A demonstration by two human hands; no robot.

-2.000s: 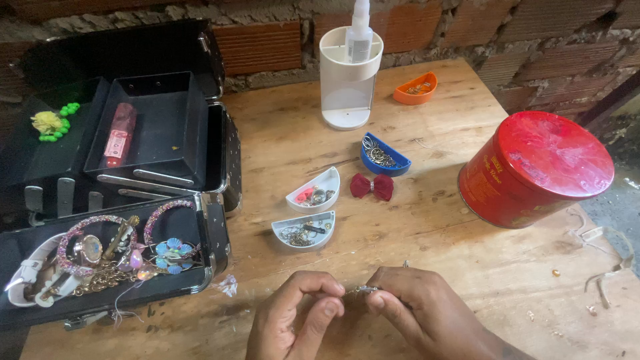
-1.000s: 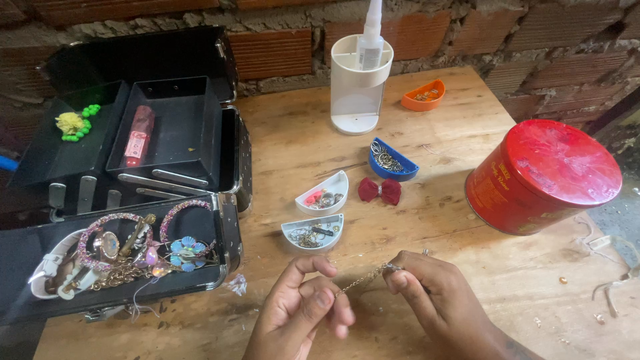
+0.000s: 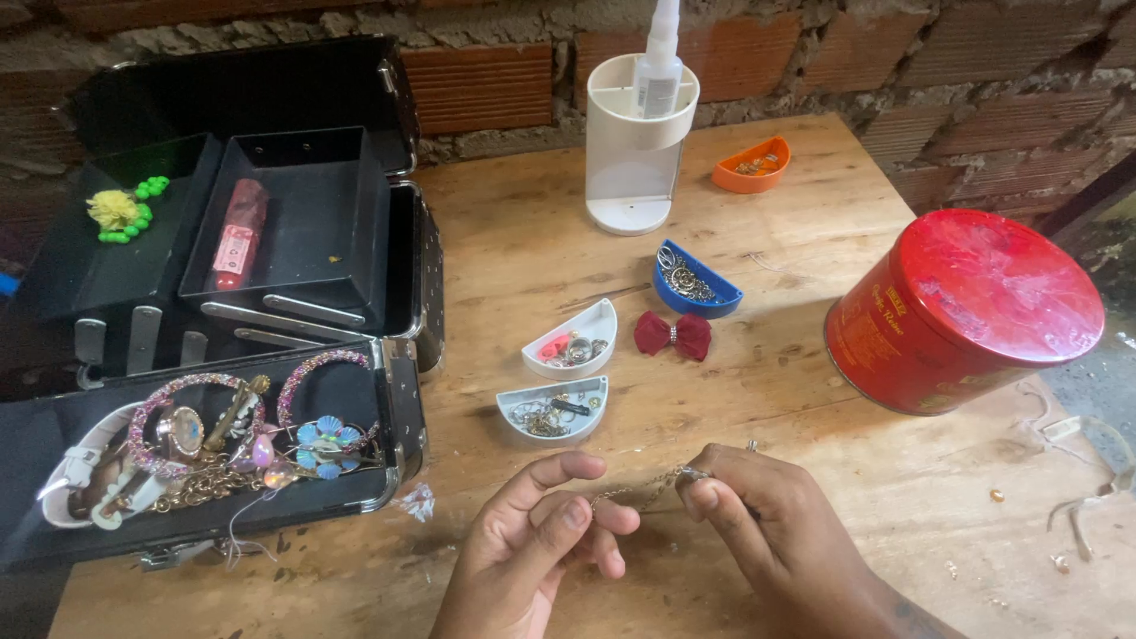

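Between my hands, low over the wooden table, runs a fine gold-toned chain [image 3: 652,486]. My left hand [image 3: 546,532] pinches one end between thumb and fingers, the other fingers spread. The other end is in my right hand [image 3: 763,515], its thumb and forefinger closed on a small silver-coloured piece. Just beyond lie a grey half-round dish [image 3: 555,435] of rings and findings, a white half-round dish [image 3: 541,359] with pink and metal pieces, a dark red fabric bow [image 3: 672,335] and a blue half-round dish [image 3: 723,306] of metal rings and chain.
At left stands an open black case [image 3: 408,426] with bracelets, a watch and chains in front, trays behind. A white plastic holder [image 3: 628,169] with a bottle [image 3: 658,75] and an orange dish [image 3: 745,182] are at the back; a red tin [image 3: 932,328] and pale straps [image 3: 1087,430] lie right.
The chain, bunched between the fingertips two seconds ago, is now drawn out between my hands, which have moved apart. My left fingers have spread.
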